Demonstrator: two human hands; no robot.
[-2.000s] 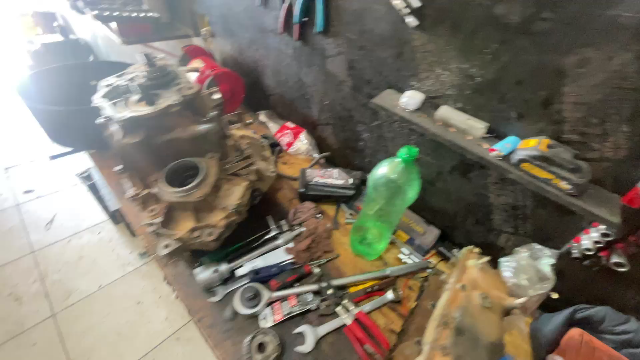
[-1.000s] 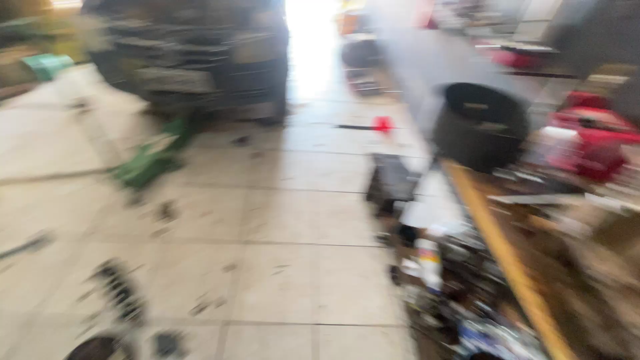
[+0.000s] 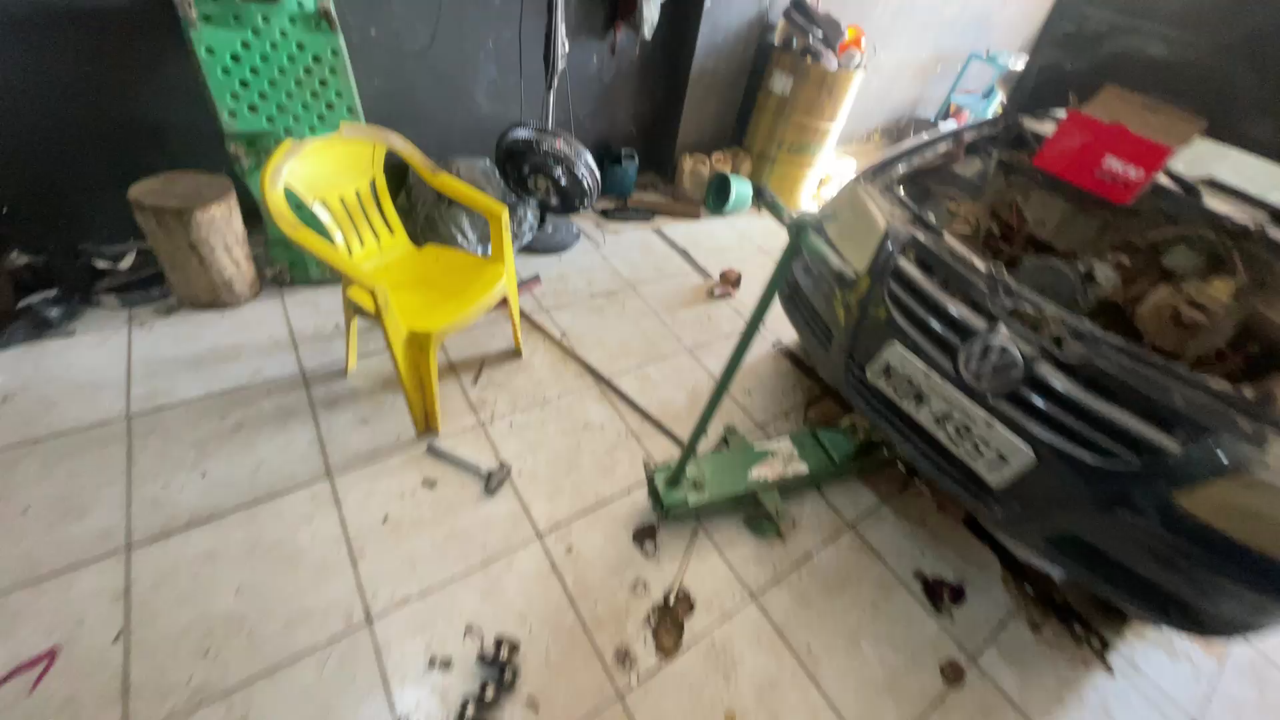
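Neither my left hand nor my right hand shows in the head view. A green floor jack (image 3: 765, 472) stands on the tiles with its handle (image 3: 742, 350) raised, its far end by the front bumper of a dark Volkswagen car (image 3: 990, 360). The car's engine bay is uncovered, and a red box (image 3: 1105, 155) rests over it. A hammer (image 3: 468, 468) lies on the floor near a yellow plastic chair (image 3: 385, 250). Dark metal parts (image 3: 490, 680) lie at the bottom of the view.
A wood stump (image 3: 195, 238) and a green perforated panel (image 3: 275, 80) stand by the dark wall. A black fan (image 3: 548, 170) is behind the chair. A long thin bar (image 3: 600, 375) crosses the floor toward the jack. Several small greasy parts (image 3: 668, 625) and stains dot the tiles.
The view has swung from the cluttered tool bench, across the floor, to the car, jack and yellow chair. No hand shows in any frame.
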